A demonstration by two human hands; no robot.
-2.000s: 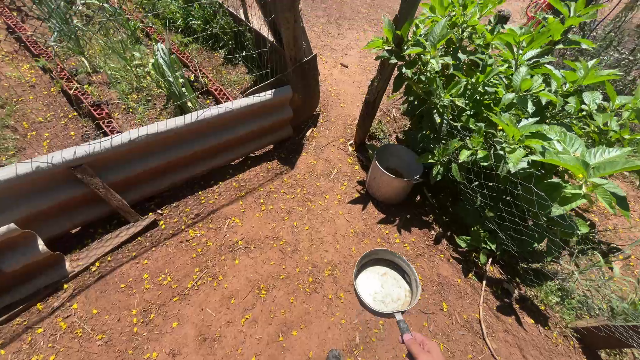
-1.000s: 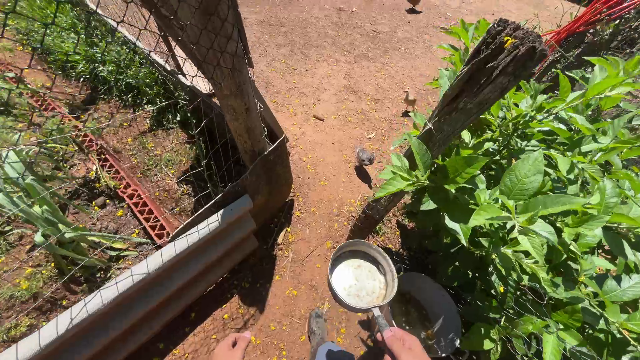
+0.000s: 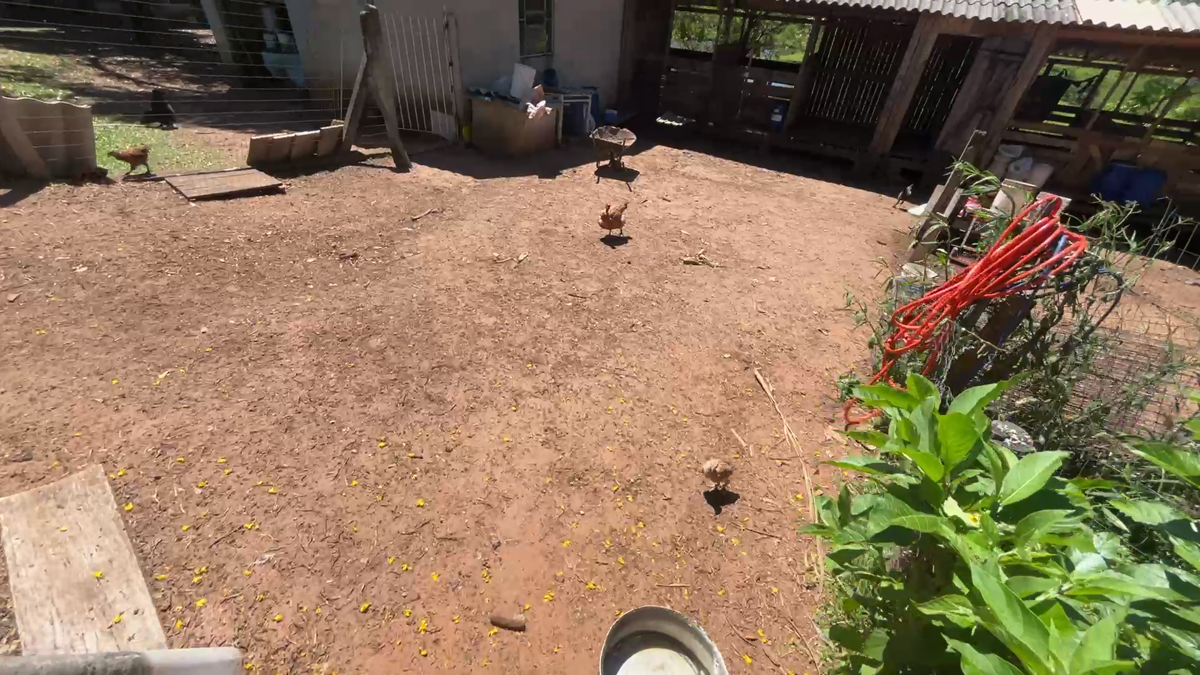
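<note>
The metal pan [image 3: 660, 647] shows at the bottom edge, right of centre, cut off by the frame, with a pale inside. Its handle and both of my hands are out of view. A small light-brown chick [image 3: 717, 472] stands on the dirt beyond the pan, slightly to its right. Farther out, a reddish-brown chicken [image 3: 613, 218] stands in the middle of the yard, and another chicken [image 3: 131, 157] is by the grass at the far left.
Leafy green plants [image 3: 994, 525] and a red hose or cable coil [image 3: 975, 281] border the right. A wooden board [image 3: 80, 562] lies lower left. A wheelbarrow [image 3: 614, 141], a wire gate [image 3: 420, 75] and an open-sided wooden shed [image 3: 834, 84] stand at the back.
The view has moved forward and tilted up to the open yard. My hands and the metal bucket, visible one second ago, have left the view; the pan is now only partly visible.
</note>
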